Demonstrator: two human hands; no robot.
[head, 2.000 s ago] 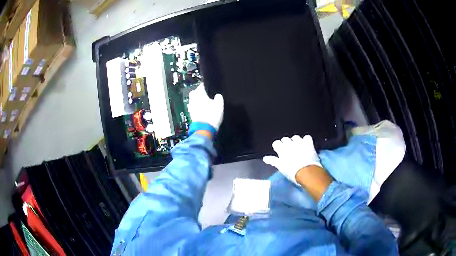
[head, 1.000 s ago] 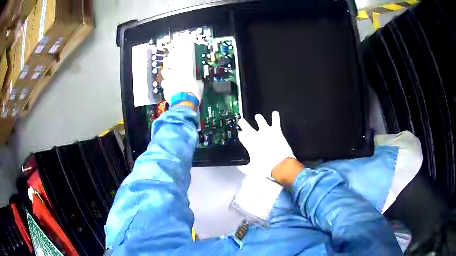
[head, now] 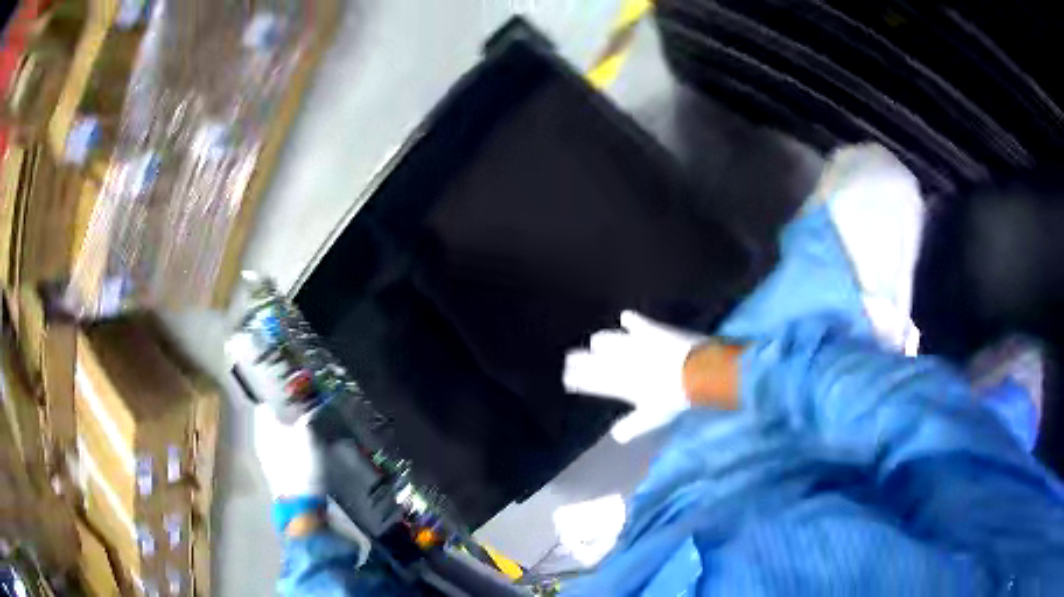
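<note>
The circuit board point(head: 350, 414) is out of the black tray point(head: 513, 268), tilted nearly edge-on along the tray's left side, its component side partly visible and blurred. My left hand point(head: 286, 449), in a white glove with a blue band at the wrist, holds the board at its left side; the fingertips are hard to make out. My right hand point(head: 630, 373), in a white glove, is over the lower right part of the tray, fingers spread and holding nothing. The tray shows no board in it.
Cartons point(head: 128, 432) stand at the left, some wrapped in clear film. Stacked black trays point(head: 852, 82) are at the upper right. Yellow-black floor tape point(head: 618, 47) shows at the top. A white piece point(head: 589, 527) lies below the tray, near my blue clothing.
My left hand has lifted the board out of the tray to the left and tilted it. My right hand stays spread near the tray's lower edge. The view has turned left, so the tray appears rotated.
</note>
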